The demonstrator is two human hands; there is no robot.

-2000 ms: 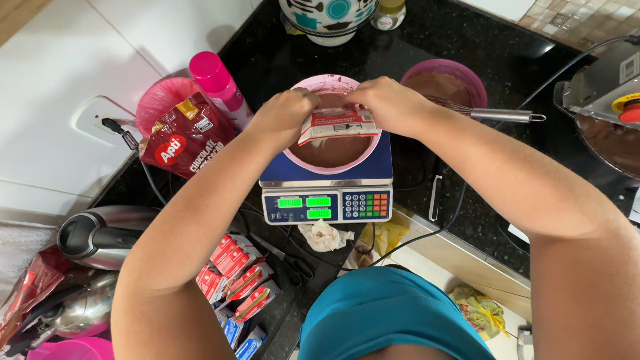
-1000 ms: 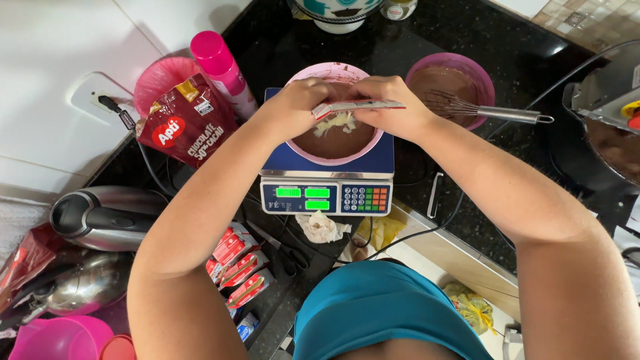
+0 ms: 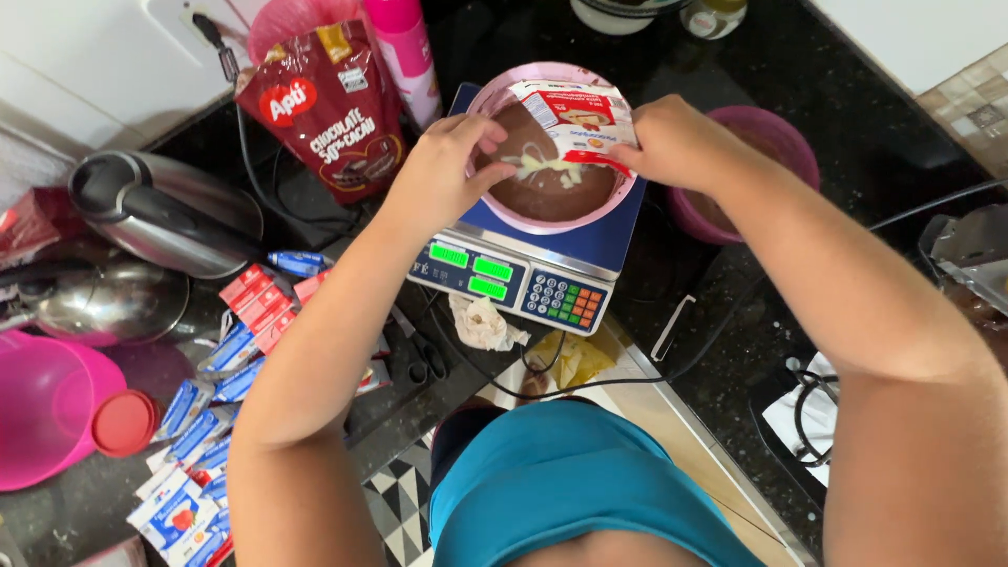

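Note:
My right hand (image 3: 669,146) grips the right side of a red and white condensed milk carton (image 3: 581,122), tilted over a pink bowl (image 3: 555,224). Pale, thick milk lies in strands and clumps on the brown chocolate mixture (image 3: 551,197) below the carton's lower edge. At the bowl's left rim is my left hand (image 3: 465,161), its thumb and fingers apart, with nothing held between them. The bowl rests on a blue-topped digital kitchen scale (image 3: 512,279) with lit green displays.
Left of the scale stand a chocolate powder bag (image 3: 327,118), a steel electric kettle (image 3: 169,213) and flattened cartons (image 3: 189,425). Scissors (image 3: 425,358) and crumpled paper (image 3: 484,321) lie near the scale. A second pink bowl (image 3: 795,150) sits behind my right forearm.
Both hands were on the carton; my left hand has let go and moved to the left. The carton's printed face now shows again, and pale milk lies on the mixture.

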